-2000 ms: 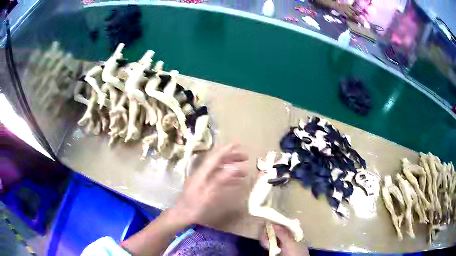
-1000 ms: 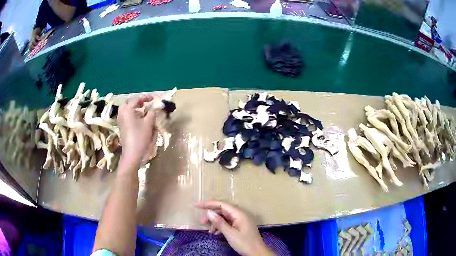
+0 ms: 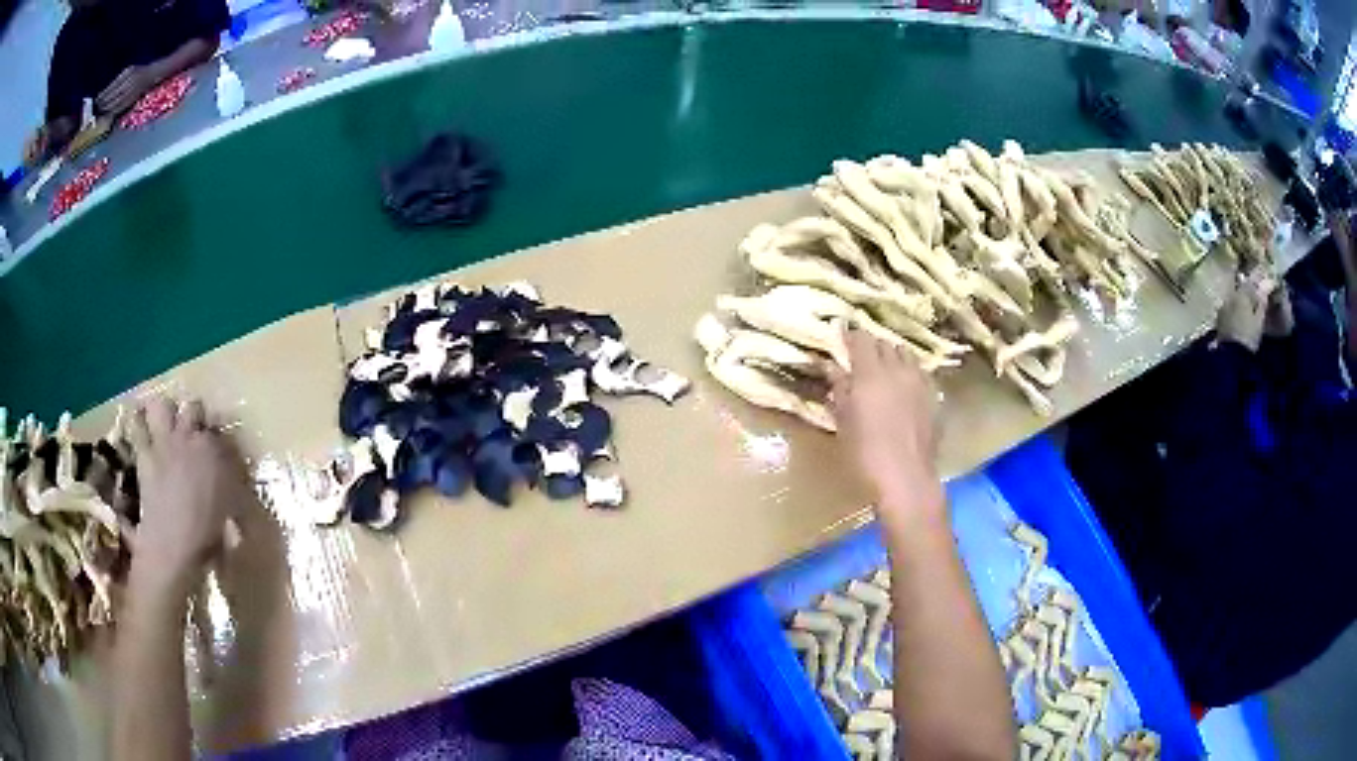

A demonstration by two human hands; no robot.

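Note:
My right hand [image 3: 886, 402] is on a beige leg pair [image 3: 796, 320] at the near left end of the bare leg heap [image 3: 953, 253]; the fingertips are partly hidden behind the legs, so the grip is unclear. My left hand [image 3: 186, 483] is at the far left, beside the heap of fitted leg pairs [image 3: 52, 520]. It is blurred, and whether it holds anything cannot be told. Between my hands lies a heap of small curved black and beige hip pieces [image 3: 484, 394] on the tan cardboard [image 3: 655, 520].
A green belt [image 3: 595, 134] runs behind the cardboard, with a dark bundle [image 3: 439, 182] on it. A blue tray [image 3: 1064, 550] with bent leg parts [image 3: 841, 639] is below the edge. Another person [image 3: 1235, 491] works at the right; one [image 3: 127, 60] sits across.
The view has swung right. My left hand has lowered beside the left heap, and the fitted leg pair it carried no longer shows in it. My right hand has reached from the front edge to the bare legs.

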